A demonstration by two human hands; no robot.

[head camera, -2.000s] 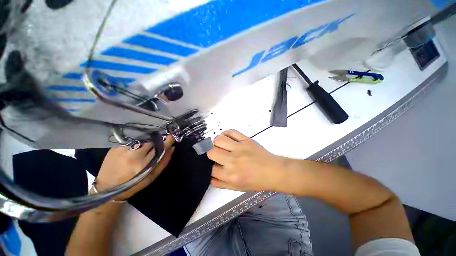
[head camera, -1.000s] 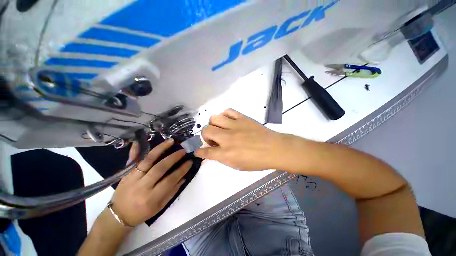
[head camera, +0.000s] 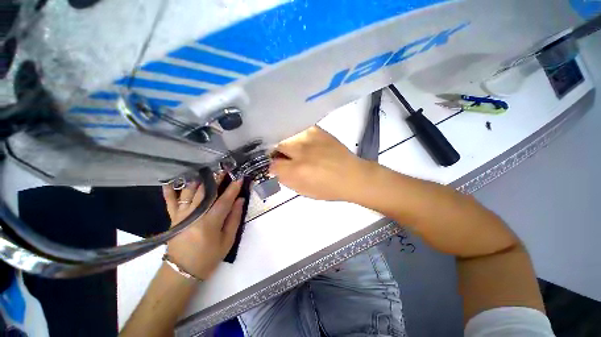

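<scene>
A black fabric piece point(head camera: 238, 232) lies under the needle area of the white sewing machine point(head camera: 290, 79), mostly covered by my left hand. My left hand point(head camera: 205, 227) lies flat on it with fingers spread, fingertips near the presser foot, partly behind the curved metal guard point(head camera: 125, 258). My right hand point(head camera: 313, 164) is at the right of the needle area with bent fingers; its fingertips are close to the foot and I cannot tell whether they hold anything. A small grey block point(head camera: 267, 189) sits just below those fingertips.
A black-handled screwdriver point(head camera: 431, 137) and a dark grey flat strip point(head camera: 370, 135) lie right of my right hand. Thread snips point(head camera: 484, 104) lie farther right. More black fabric point(head camera: 66, 227) is at the left. A measuring tape point(head camera: 329, 253) edges the table.
My right hand has moved up toward the machine head, uncovering the grey block. The black piece has shifted and less of it shows at the front. My left hand stays on the fabric.
</scene>
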